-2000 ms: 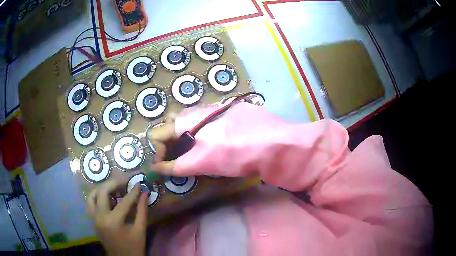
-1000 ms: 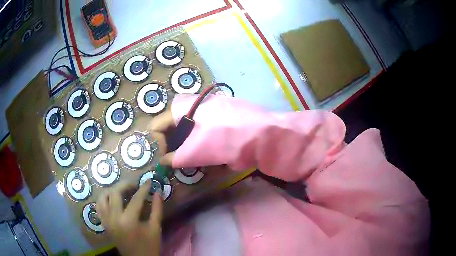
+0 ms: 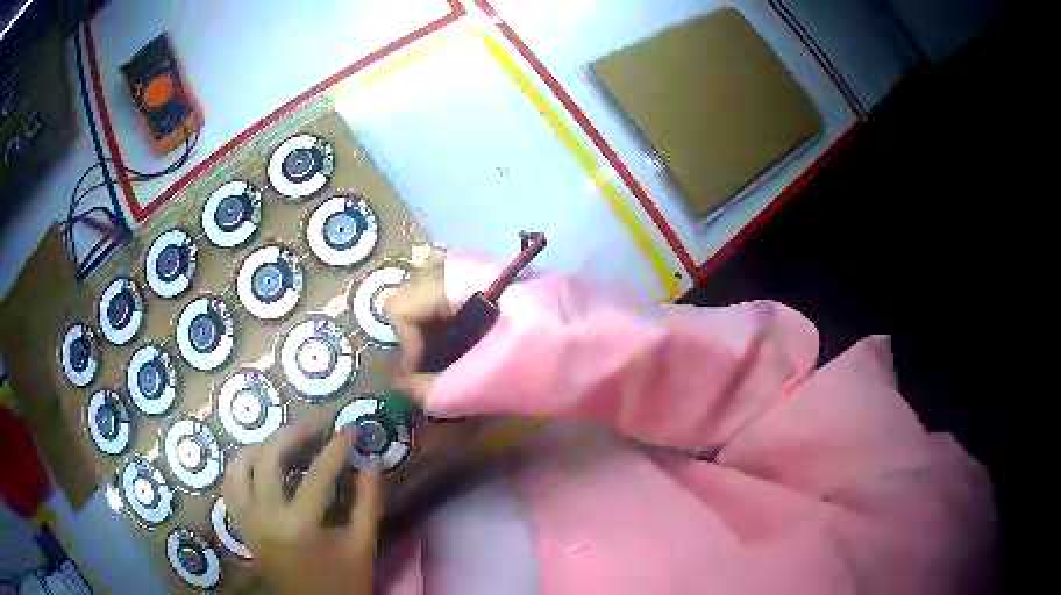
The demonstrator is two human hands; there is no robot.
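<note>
Rows of round speaker-like components (image 3: 269, 281) lie in a clear tray (image 3: 384, 192) over brown board. My right hand (image 3: 421, 320) holds a dark test probe (image 3: 464, 334) like a pen, with a green tip end (image 3: 399, 406) at the upper right edge of a front-row component (image 3: 372, 435). A red and black lead trails from the probe's back. My left hand (image 3: 305, 511) is over the front rows, fingers spread, with fingertips on or just above that same component's left part. Exact contact cannot be told. My left hand hides parts of some components.
An orange multimeter (image 3: 162, 93) with looped leads lies beyond the tray. A cardboard-topped stack (image 3: 712, 110) is at the right inside red tape. A cardboard piece (image 3: 52, 384) and a red object (image 3: 21, 459) are at the left. A pink sleeve covers my right arm.
The view has shifted, so tray and multimeter appear further left and lower. Both hands have moved along the front row to a component further right. The probe stays in my right hand.
</note>
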